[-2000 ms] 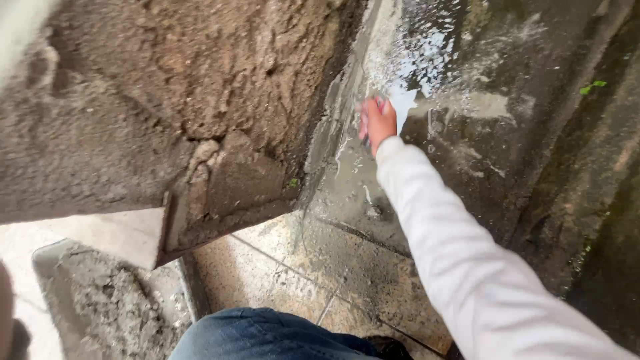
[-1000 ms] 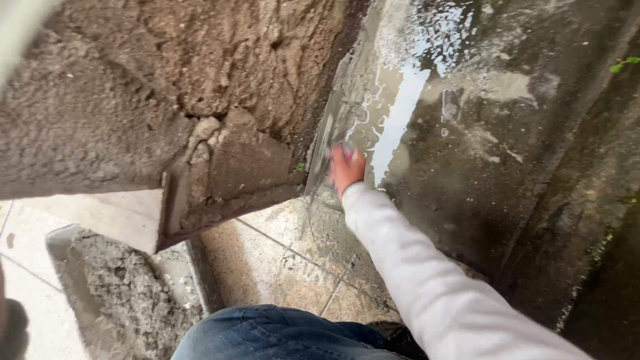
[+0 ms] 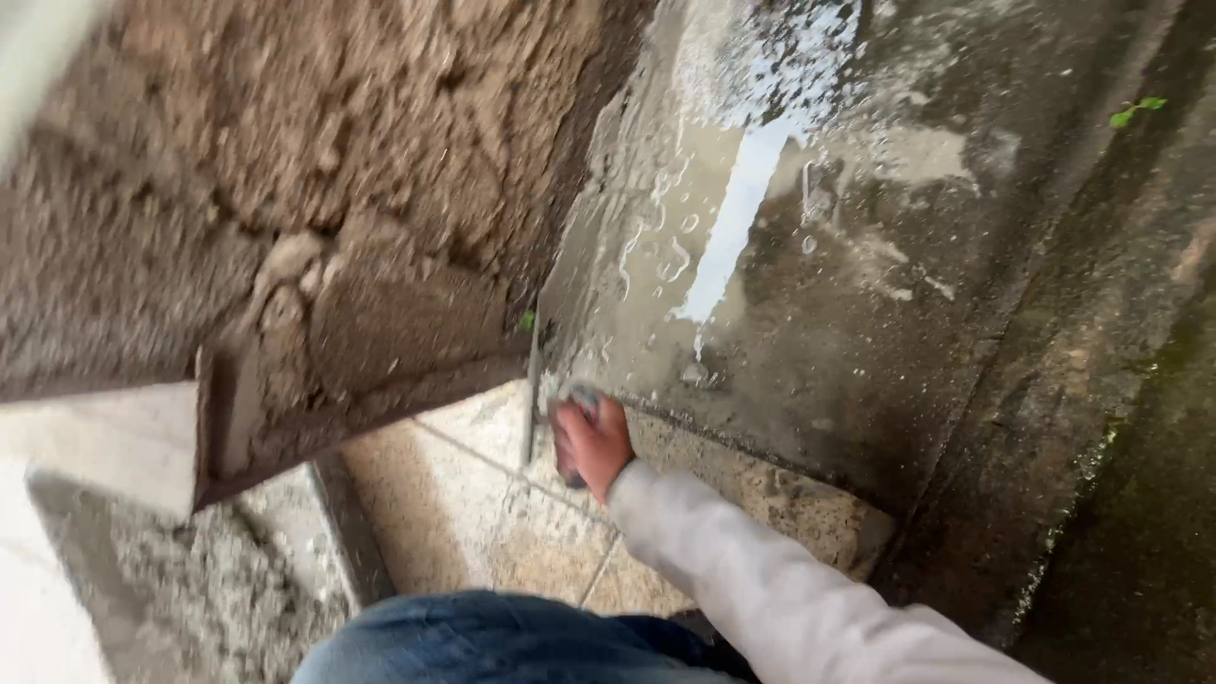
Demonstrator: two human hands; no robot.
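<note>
My right hand point(image 3: 591, 439), in a pale long sleeve, is closed around the handle of what looks like a plastering trowel. The thin grey blade point(image 3: 531, 408) shows nearly edge-on, just left of my fingers. Hand and tool are at the near corner of a wet grey concrete surface point(image 3: 646, 275), where it meets the beige tiles point(image 3: 484, 503). Water lies on that surface and reflects light. To the left rises a rough brown mortar-covered wall point(image 3: 380, 142) with a broken lower edge. My left hand is out of view.
A tray point(image 3: 347, 532) holding wet grey mortar point(image 3: 223, 570) stands on the tiles at lower left. My knee in blue jeans point(image 3: 494, 636) is at the bottom. A dark, mossy ledge point(image 3: 1092, 399) runs along the right, with a small green plant point(image 3: 1137, 111) near the top.
My right hand has moved from farther up the wet concrete surface, nearer to me, down to its corner by the tiles. The tool's blade shows more plainly now.
</note>
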